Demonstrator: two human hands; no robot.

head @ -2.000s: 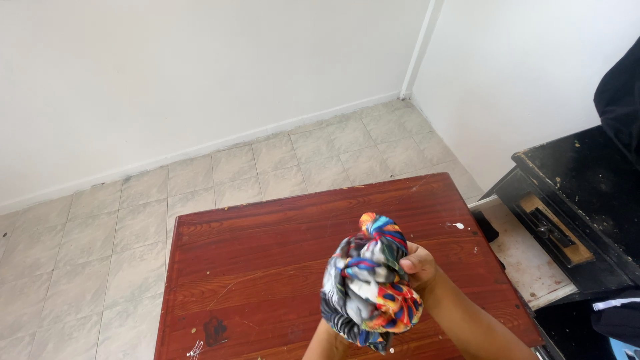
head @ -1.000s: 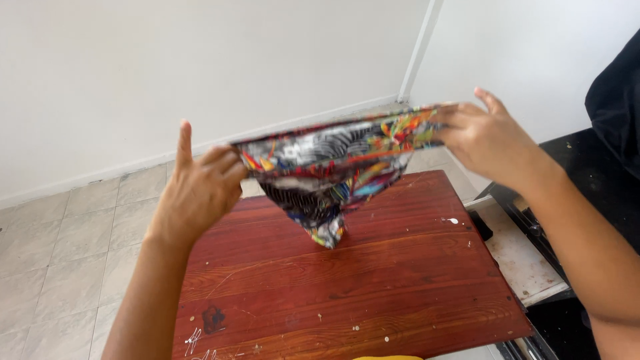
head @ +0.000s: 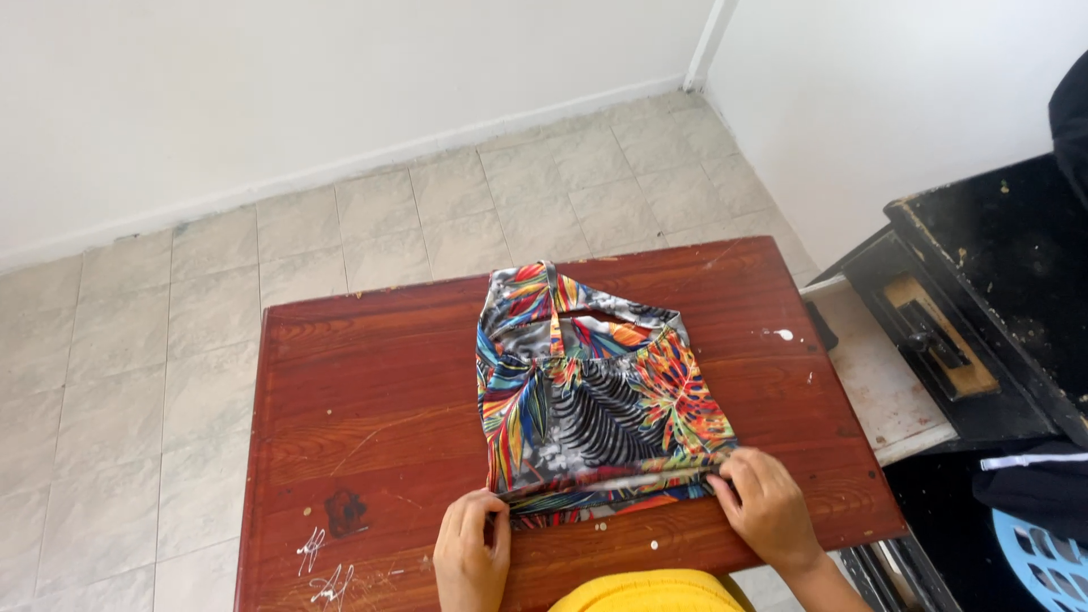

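Observation:
A multicoloured patterned garment (head: 595,408) with a strap and gathered front lies spread on the reddish-brown wooden table (head: 374,425). Its hem faces me and shows a lower layer just beneath the upper one. My left hand (head: 472,548) pinches the hem at its left corner. At the right corner, my right hand (head: 765,506) grips the hem between thumb and fingers. The garment's far end reaches close to the table's back edge.
A black wooden cabinet (head: 1011,246) with an open drawer (head: 875,374) stands to the right. Below it are dark cloth (head: 1033,489) and a light blue plastic basket (head: 1041,565). A tiled floor (head: 212,280) and white walls lie beyond the table.
The garment was bunched up in my hands, then stretched in the air between them; it now lies flat on the table. Both hands have come down to its near edge.

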